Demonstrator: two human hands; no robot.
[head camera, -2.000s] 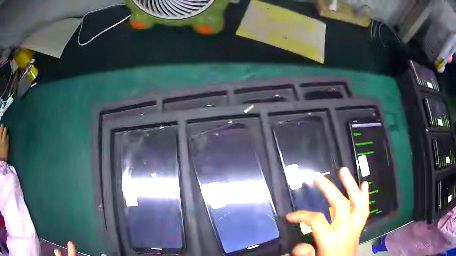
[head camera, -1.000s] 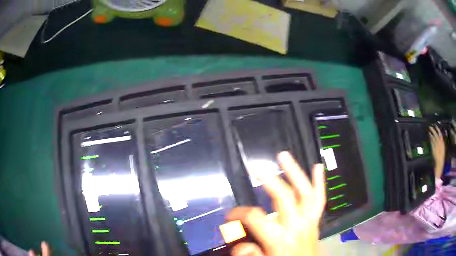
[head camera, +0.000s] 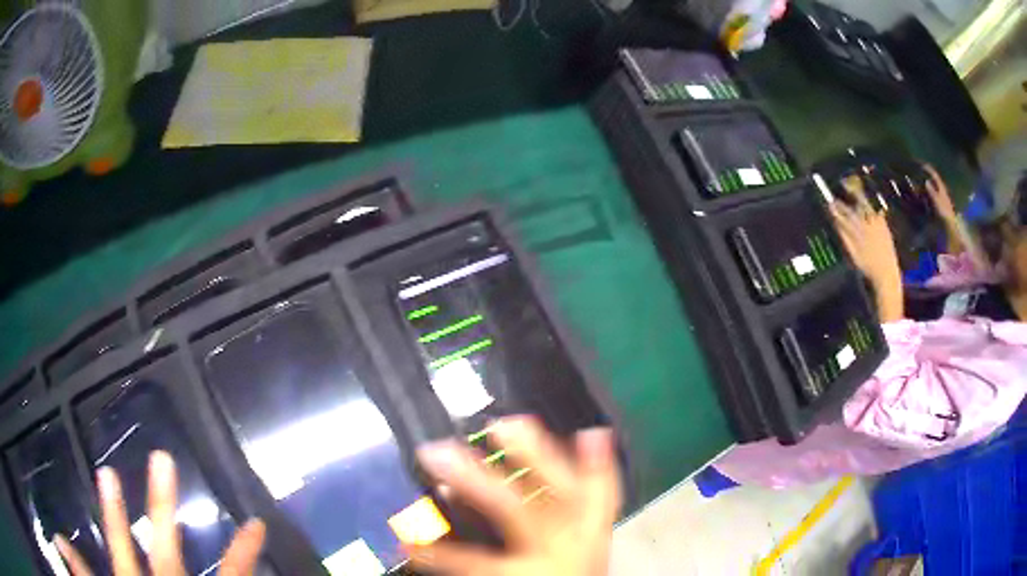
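A black phone tray (head camera: 358, 295) holds four smartphones. The rightmost smartphone (head camera: 496, 326) shows green text lines and a white label. The phone to its left (head camera: 287, 394) has a dark, glaring screen with an orange block and a white block low down. My right hand (head camera: 541, 495) is open, fingers spread, over the lower part of the rightmost phone. My left hand (head camera: 158, 540) is open with fingers spread over the lower part of the second phone from the left (head camera: 135, 439). Whether fingertips touch the screens cannot be told.
Stacked trays (head camera: 698, 293) stand at right, the top one holding phones with green lines. A co-worker's hand (head camera: 867, 242) and pink sleeve (head camera: 935, 371) are beyond. A fan (head camera: 51, 96) and yellowish sheet (head camera: 270, 90) lie at the back left. Another tray (head camera: 265, 242) shows behind.
The view has turned to the right, so the trays sit further left and tilted. My left hand has come up over the tray. My right hand is now over the rightmost phone.
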